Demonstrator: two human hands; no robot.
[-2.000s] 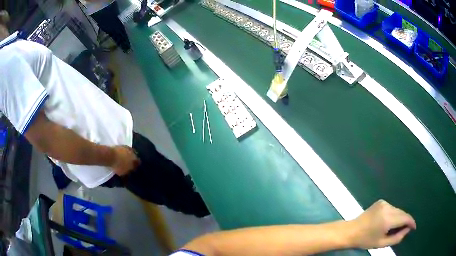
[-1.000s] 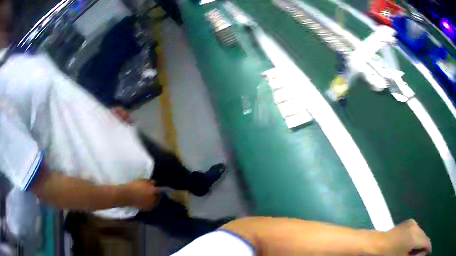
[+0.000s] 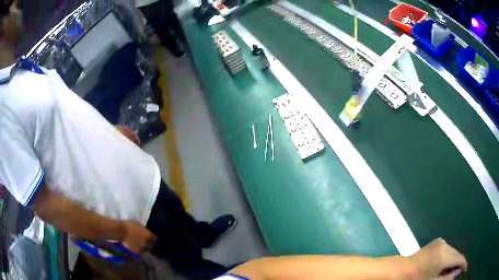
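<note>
My left hand [image 3: 442,261] is at the lower right, over the bench near the white rail strip, with its fingers curled in; no object shows in it. My right hand is out of the picture. A long silver-grey fixture [image 3: 300,127] with round parts lies beside the rail. Thin silver tweezers [image 3: 269,138] and a short thin rod [image 3: 254,136] lie to its left on the green bench. My hand is well away from all of them.
A person [image 3: 82,147] in a white shirt stands at left by the bench edge. Stacked fixtures [image 3: 230,53] and a small dark bottle [image 3: 259,55] are farther along. A white angled bracket [image 3: 377,76] stands on the line. A red bin [image 3: 406,21] and blue bins [image 3: 432,39] line the far side.
The view has swung, so the bench things sit farther right in the picture. My left hand stays curled at the lower right. The fixture and tweezers have not visibly moved on the bench.
</note>
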